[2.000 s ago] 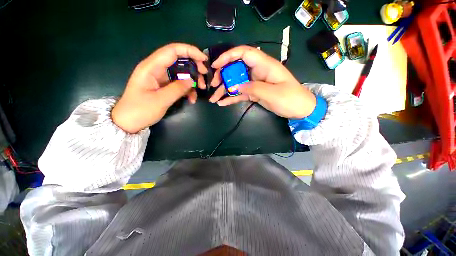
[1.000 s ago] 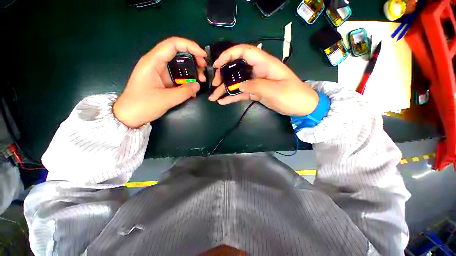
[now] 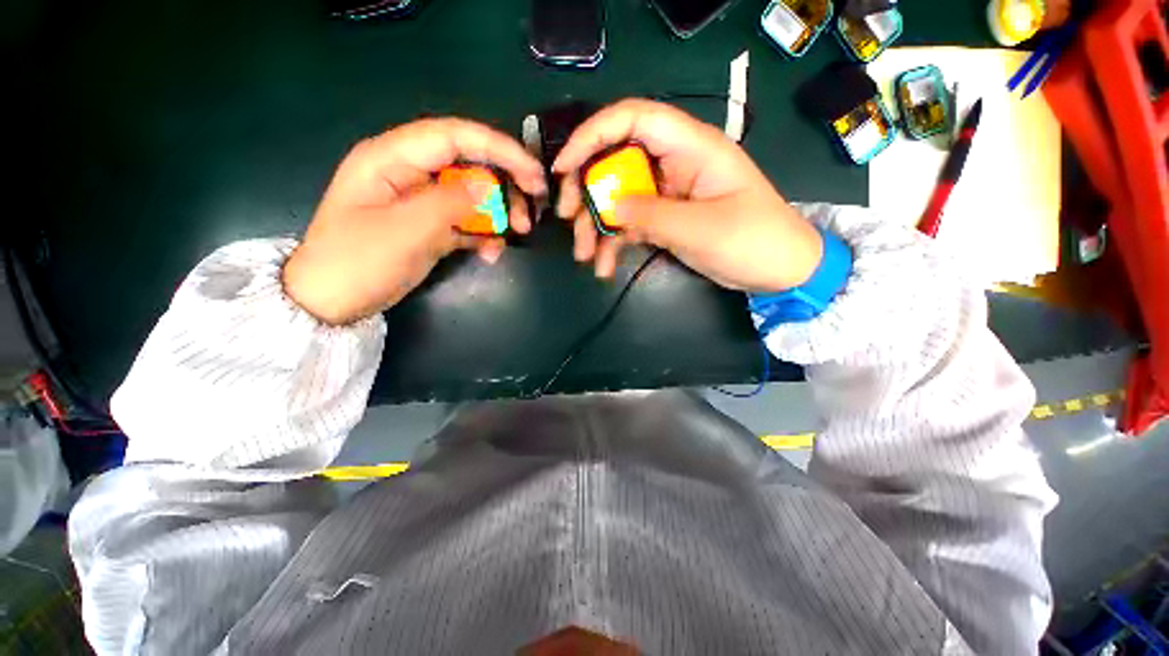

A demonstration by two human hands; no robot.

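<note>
My left hand (image 3: 391, 218) holds a small square smartwatch unit (image 3: 482, 208) whose lit screen shows orange with a teal patch; my thumb covers part of it. My right hand (image 3: 699, 199) holds a second smartwatch unit (image 3: 622, 186) with a yellow-orange screen and a whitish area, the thumb over its lower right part. Both units are held side by side above the dark green mat (image 3: 462, 314). A small dark piece (image 3: 560, 128) lies between the hands, partly hidden by the fingers. My right wrist wears a blue band (image 3: 810, 285).
Dark square watches (image 3: 568, 31) lie at the far side. Opened watch housings (image 3: 920, 103) lie near a cream paper (image 3: 1013, 167) with a red and black pen (image 3: 954, 164). A red tray (image 3: 1128, 192) stands far right. A thin black cable (image 3: 603, 320) runs to the bench edge.
Both screens have changed from black with coloured blocks to mostly orange and yellow. The left unit is more covered by my thumb; the right unit has shifted slightly right.
</note>
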